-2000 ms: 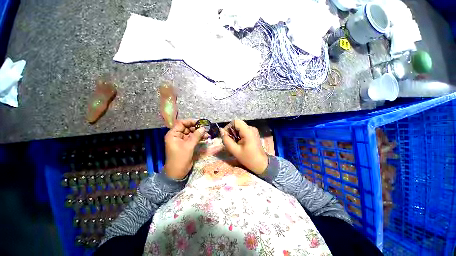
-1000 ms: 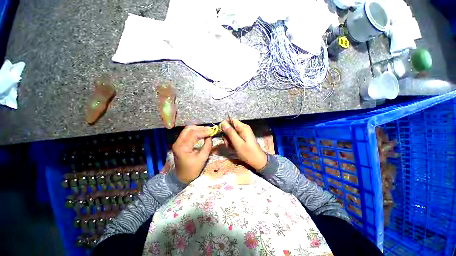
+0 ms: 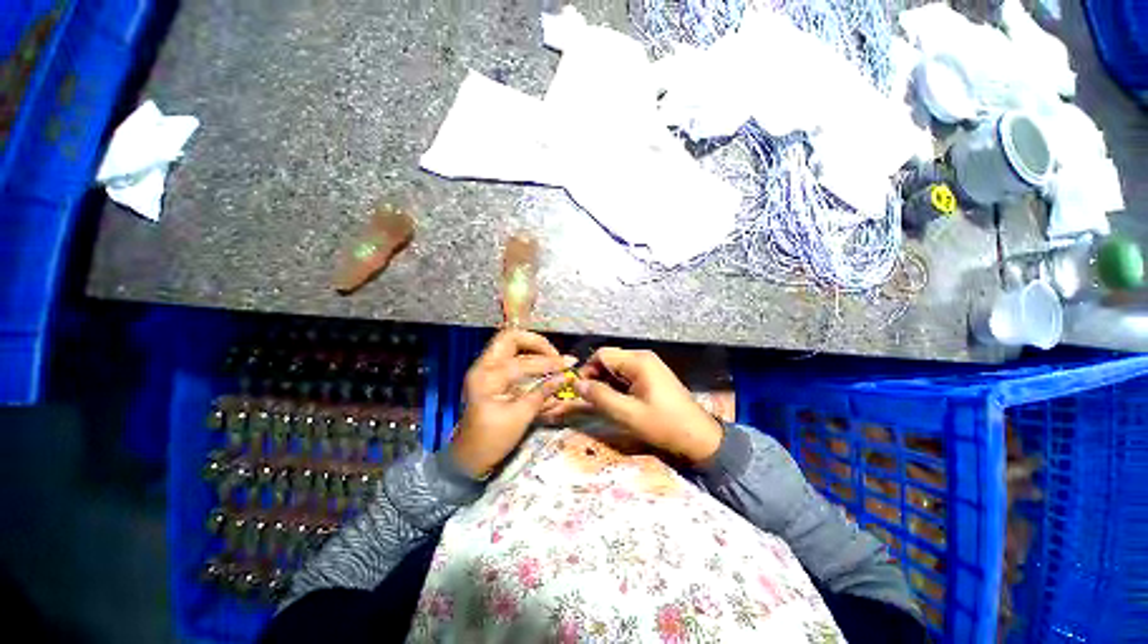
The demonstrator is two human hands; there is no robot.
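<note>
My left hand [image 3: 501, 400] and my right hand [image 3: 652, 400] meet above my lap, just below the bench's front edge. Between their fingertips is a small yellow tag [image 3: 567, 388] with dark marks. A thin dark and pale strand or slim tool lies across my left fingers; which it is I cannot tell. My right fingers are closed at the yellow tag's right side. One orange-brown moulded piece [image 3: 519, 279] lies on the bench just above my left hand. Another moulded piece [image 3: 375, 250] lies further left. Both are loose.
White sheets [image 3: 630, 189] and a cord hank [image 3: 812, 233] lie across the bench. A crumpled wipe [image 3: 146, 159] is at the left. White cups [image 3: 1026, 315], a black container [image 3: 928, 205] and a green round object [image 3: 1118, 263] are at the right. Blue crates stand below left [image 3: 193, 503] and right [image 3: 982, 466].
The view has shifted, so the bench and crates appear further right and lower. The yellow tag now sits lower between my fingertips, and my left fingers hold a thin strand or tool.
</note>
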